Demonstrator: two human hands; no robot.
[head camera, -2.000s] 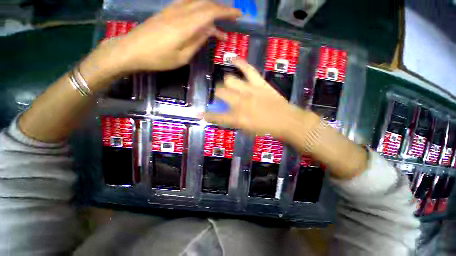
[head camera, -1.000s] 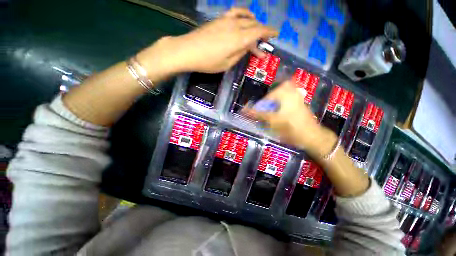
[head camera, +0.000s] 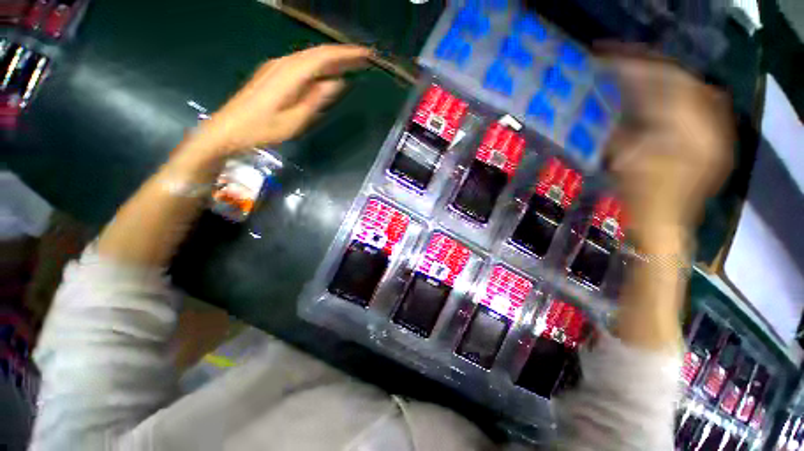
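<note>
The clear blister tray lies tilted on the dark green mat, with red-and-black display modules in two rows of pockets. A film sheet with blue marks lies beyond the tray and reaches its far edge. My left hand is over the mat left of the sheet, fingers stretched forward and thumb apart, with nothing visible in it. My right hand is blurred at the right edge of the film sheet; its fingertips are unclear, and I cannot tell whether it grips anything.
A small white-and-orange item and shiny clear film lie on the mat near my left wrist. More filled trays show at the far left and right. A pale board stands at the right.
My left hand has moved left, off the tray. My right hand has moved from over the modules to the sheet's right side. The blue piece no longer shows at its fingers. The view has shifted.
</note>
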